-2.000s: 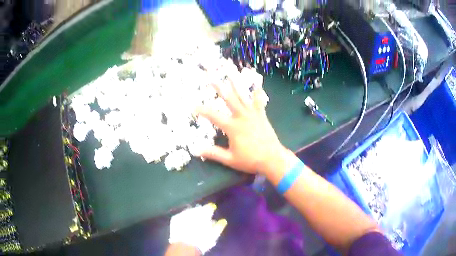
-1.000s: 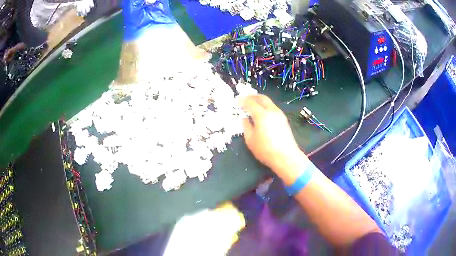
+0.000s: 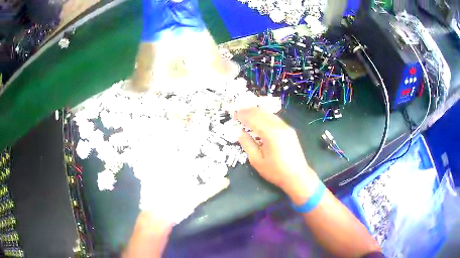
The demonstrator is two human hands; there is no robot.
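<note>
A pile of small white boards [image 3: 113,121] lies on the dark green mat and is partly washed out by glare. My right hand [image 3: 275,148], bare with a light blue wrist band, is at the pile's right edge with its fingers bent; whether it grips a board cannot be told. My left hand [image 3: 171,189], in a white glove, lies over the pile's front edge, overexposed, its fingers hard to make out. A tangled heap of wired connectors [image 3: 302,70] lies right of the pile. One loose connector [image 3: 333,144] lies in front of the heap.
The hood [image 3: 176,63] stands over the back of the pile. A black soldering station [image 3: 388,65] with cables stands at right. A blue tote [image 3: 360,199] with white parts is at lower right. A dark panel [image 3: 40,181] is at left, beside the green belt [image 3: 96,55].
My gloved left hand has moved up from below the mat's front edge onto the pile. My right hand has gone from spread flat on the pile to bent fingers at its right edge.
</note>
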